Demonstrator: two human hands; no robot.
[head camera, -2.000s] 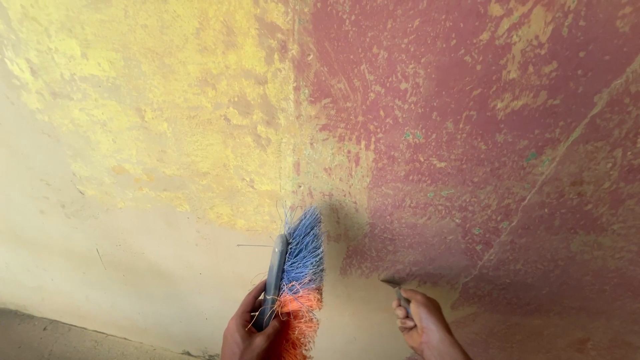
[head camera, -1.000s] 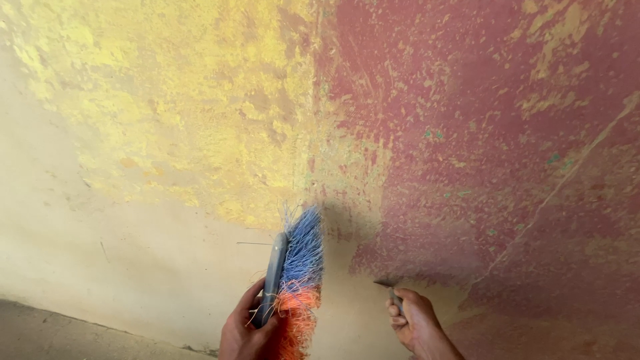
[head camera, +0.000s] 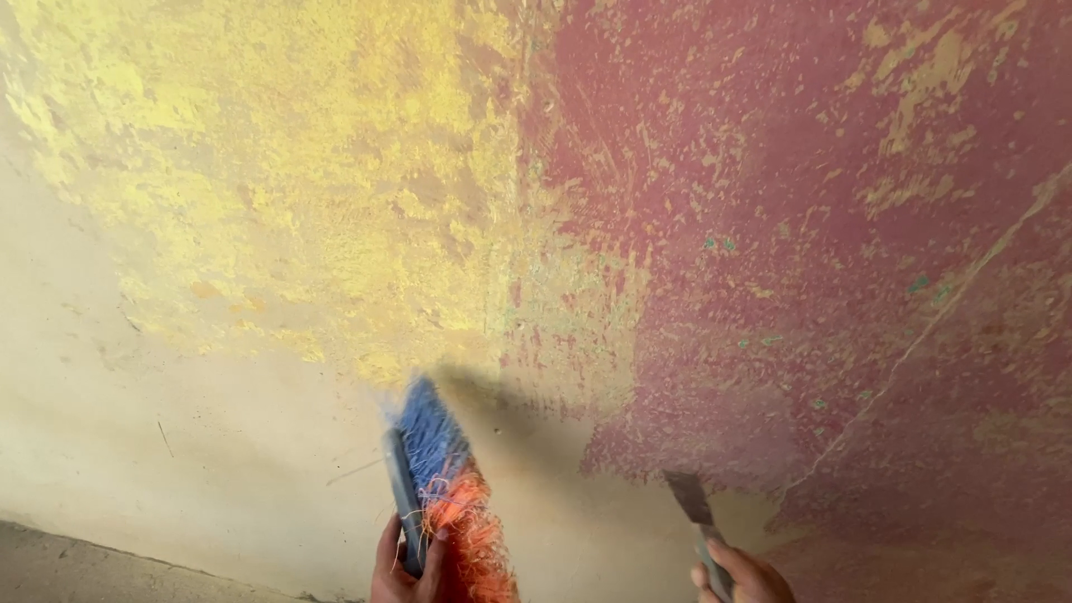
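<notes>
In my left hand (head camera: 409, 561) is a brush (head camera: 448, 490) with a grey back and blue and orange bristles, held bristles to the right in front of the wall. Its blue tip points up, near the lower edge of the yellow paint. My right hand (head camera: 745, 576) grips a putty knife (head camera: 692, 502) by its grey handle. The dark blade points up and left, by the lower edge of the red paint. The painted wall (head camera: 536, 519) shows worn yellow paint on the left, worn red on the right and bare beige below. Whether either tool touches it, I cannot tell.
A grey floor or ledge (head camera: 75, 569) runs along the wall's foot at the lower left. A pale diagonal line (head camera: 909, 347) crosses the red paint on the right. The brush casts a shadow on the wall.
The brush has tilted, its blue tip now leaning left. My right hand has moved down and to the right, and more of the putty knife's blade shows.
</notes>
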